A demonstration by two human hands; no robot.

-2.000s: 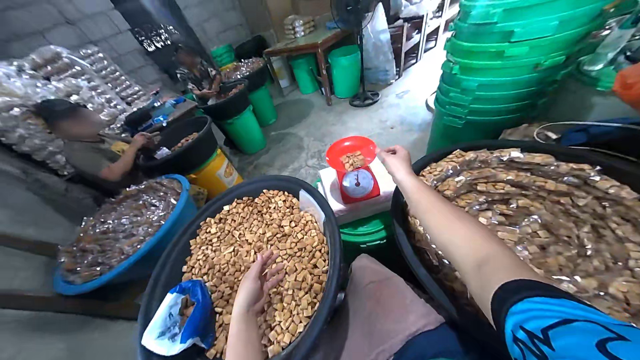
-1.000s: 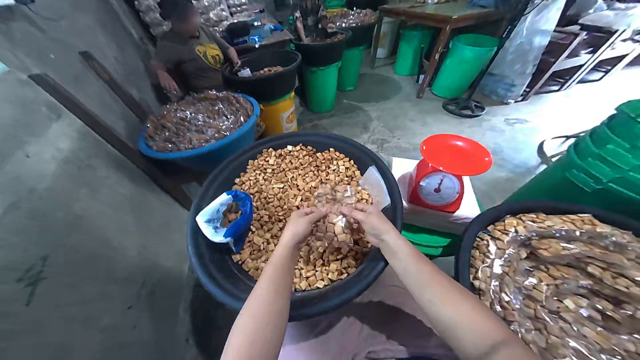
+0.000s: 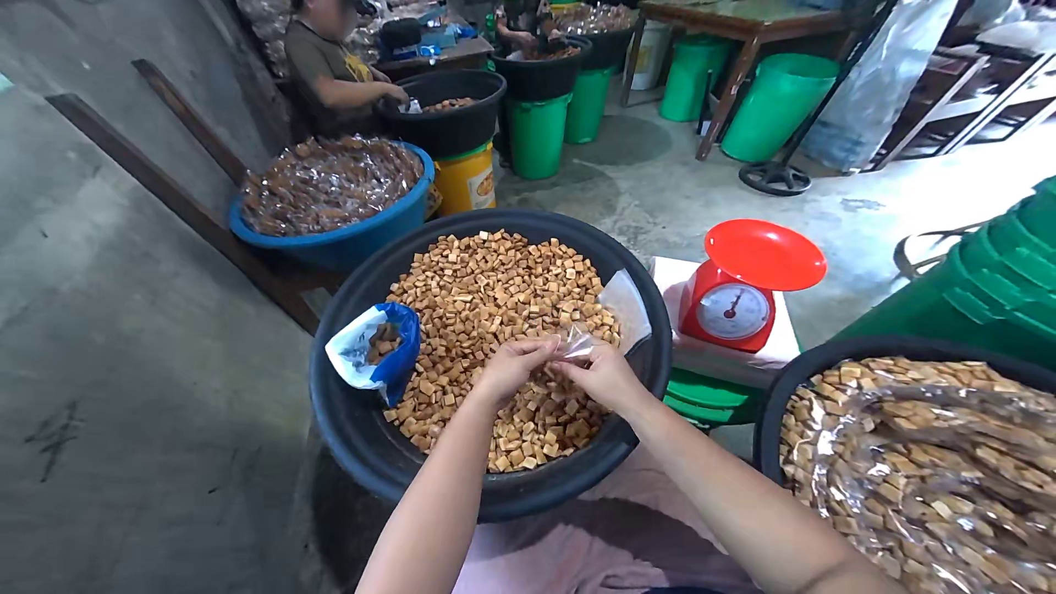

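A wide black tub (image 3: 363,458) holds many small brown cubes of a baked snack (image 3: 487,289). Above them, my left hand (image 3: 520,363) and my right hand (image 3: 602,375) pinch a clear plastic bag (image 3: 577,342) between them; what the bag's lower part holds is hidden by my hands. At the tub's left side lies an opened blue and white bag (image 3: 396,346) with brown pieces inside. A white sheet (image 3: 627,309) rests against the right inner wall. Right of the tub, a red dial scale (image 3: 730,309) bears a bare red pan (image 3: 766,254).
Filled clear bags lie in a black tub (image 3: 771,412) at right and a blue basin (image 3: 330,239) at left. Green tubs (image 3: 973,280) are stacked at right. A person (image 3: 338,78) works at another black tub (image 3: 445,128); another person's hands (image 3: 528,37) show behind.
The red pan held brown pieces two seconds ago and is bare now. My right hand has left the scale and joined my left at the clear bag. The view has turned left.
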